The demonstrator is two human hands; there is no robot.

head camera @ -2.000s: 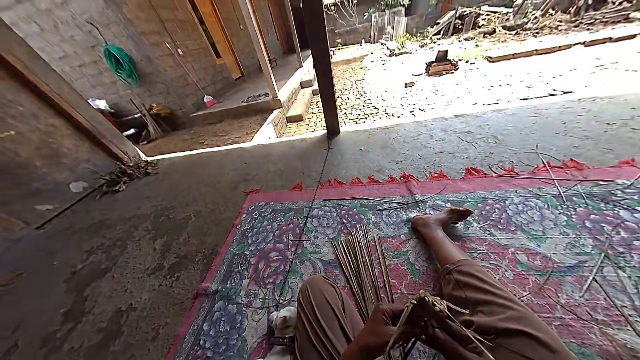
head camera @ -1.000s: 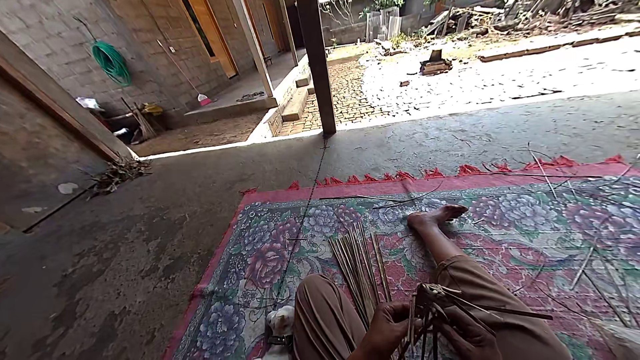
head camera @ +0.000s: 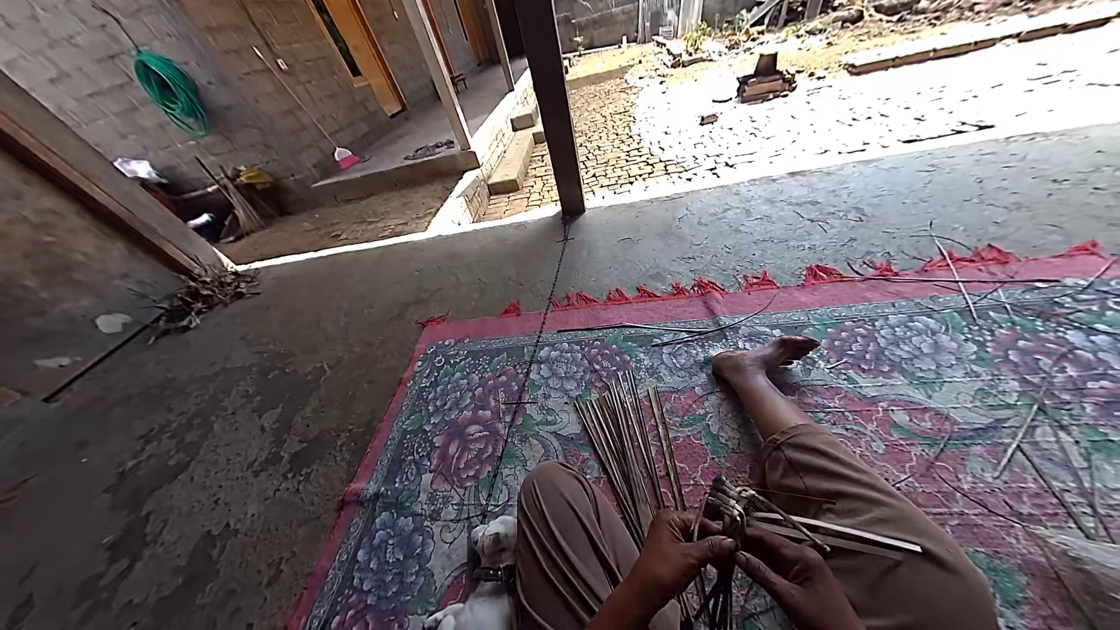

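Note:
Between my two hands is a small woven bundle of plant strips (head camera: 728, 507), with loose ends sticking out to the right and hanging below. My left hand (head camera: 669, 560) pinches its left side between thumb and fingers. From the right, my right hand (head camera: 792, 573) grips its lower part, the thumbs almost meeting. A fan of long, thin strips (head camera: 619, 446) lies on the rug beyond my bent left knee. More thin strips (head camera: 1032, 420) are scattered over the rug at the right.
I sit on a flowered rug (head camera: 468, 446) with red fringe, legs in brown trousers. A small white animal with a dark collar (head camera: 494, 542) lies against my left knee. A dark post (head camera: 551, 114) stands at the floor's edge. Dry plant scraps (head camera: 206, 297) lie at the left wall.
Both hands have turned and shifted about the woven bundle, which stays between them. The strips pointing right from it lie differently than a second ago.

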